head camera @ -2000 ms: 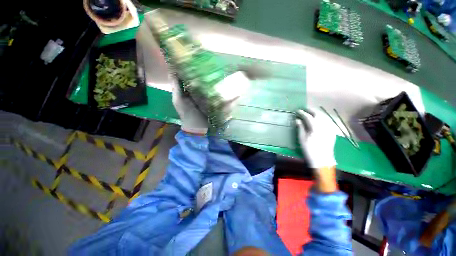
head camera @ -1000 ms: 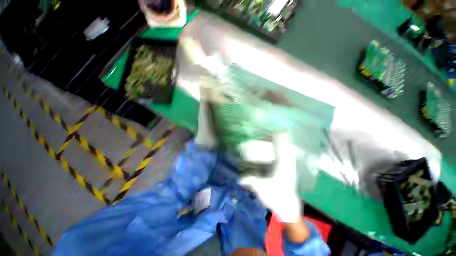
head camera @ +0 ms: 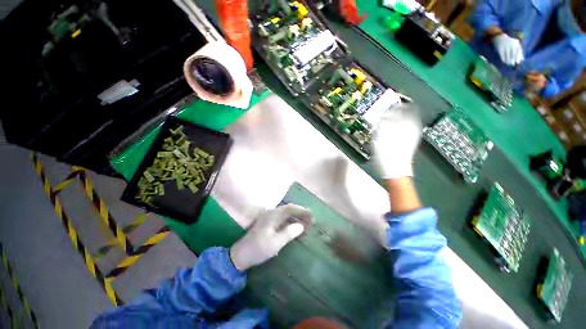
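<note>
My right hand [head camera: 397,141], in a white glove, is over the belt at the right end of a black carrier [head camera: 356,106]. The carrier bears a populated board with yellow, green and white parts. My fingers overlap the carrier's end; whether they grip it is unclear. My left hand [head camera: 270,234], also gloved, is over the grey-green bench pad [head camera: 308,276], fingers curled and thumb near them. I cannot tell if it holds anything small. A green circuit board [head camera: 457,142] with dense solder points lies on the belt right of my right hand.
A second loaded carrier [head camera: 292,48] stands further back. Olive-green pieces [head camera: 173,167] lie in a black tray at left. A fume extractor nozzle [head camera: 218,74] stands behind it. More boards [head camera: 503,225] lie along the belt [head camera: 430,205]. Another person's gloved hand [head camera: 509,49] is across it.
The view has swung towards the belt. The blurred board is gone from my hands. My right hand has moved from the pad to the carrier; my left hand is now over the pad.
</note>
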